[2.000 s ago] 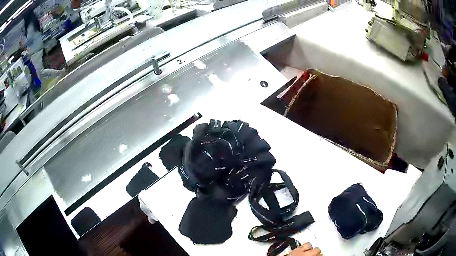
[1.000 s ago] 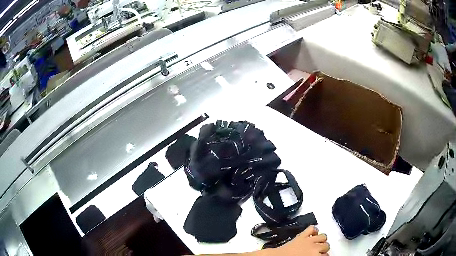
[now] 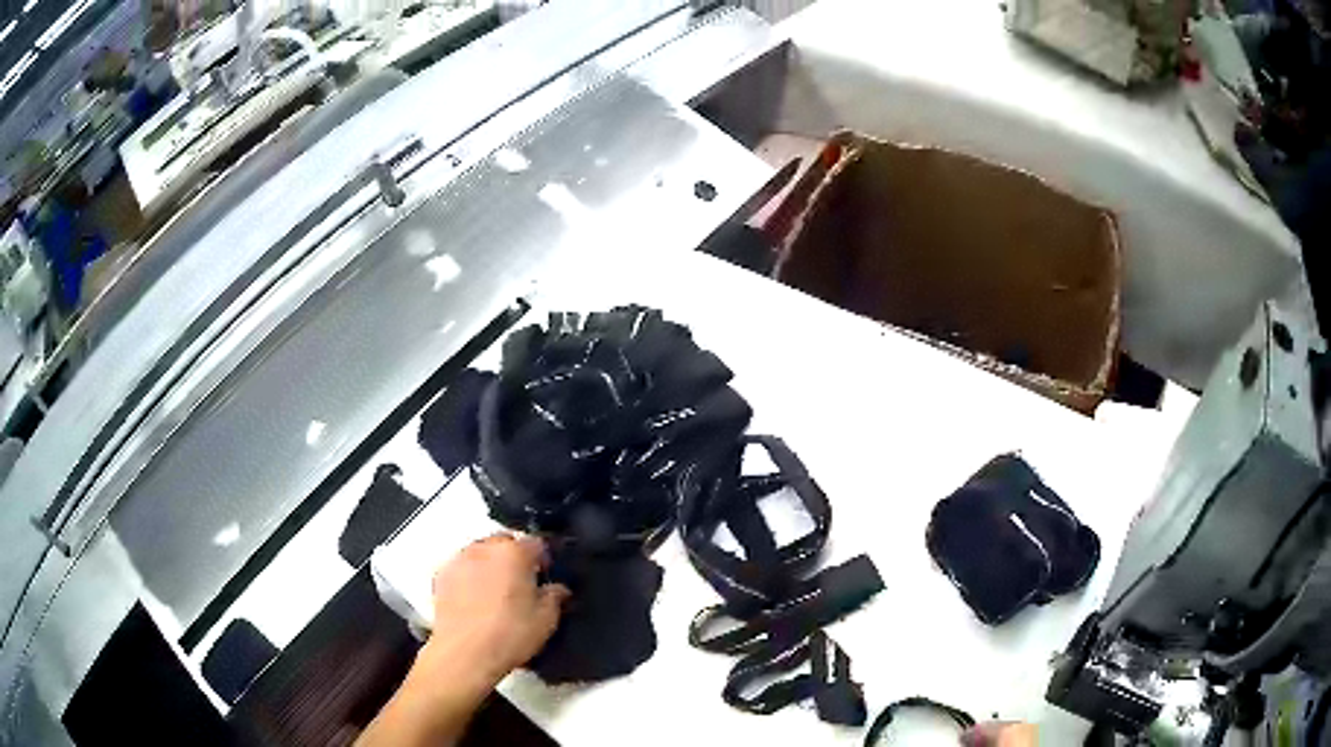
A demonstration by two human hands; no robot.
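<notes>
My left hand (image 3: pixel 496 601) reaches in from the bottom, its fingertips bent and closed on the left edge of a black rounded panel (image 3: pixel 610 613). The panel lies flat below a ruffled black band bundle (image 3: pixel 606 416). My right hand (image 3: pixel 1000 734) is mostly cut off by the bottom edge; its fingertips are at the right end of a small black band ring (image 3: pixel 917 709) and seem to pinch it. A looped band coil (image 3: pixel 759 511) and folded black strips (image 3: pixel 796 620) lie between. Sewn black pieces with a white line (image 3: pixel 1015 540) are stacked at the right.
The grey sewing machine head (image 3: pixel 1226 482) stands at the right, with dark metal parts (image 3: pixel 1168 686) below it. An open brown cardboard box (image 3: pixel 956 263) is behind the white table (image 3: pixel 861 394). More black panels (image 3: pixel 383 514) lie at the left, near a long dark slot (image 3: pixel 350 482).
My left hand has moved left from the strips to the black panel. My right fingertips and the small ring have come into view at the bottom. The view has shifted, moving the table contents left and up.
</notes>
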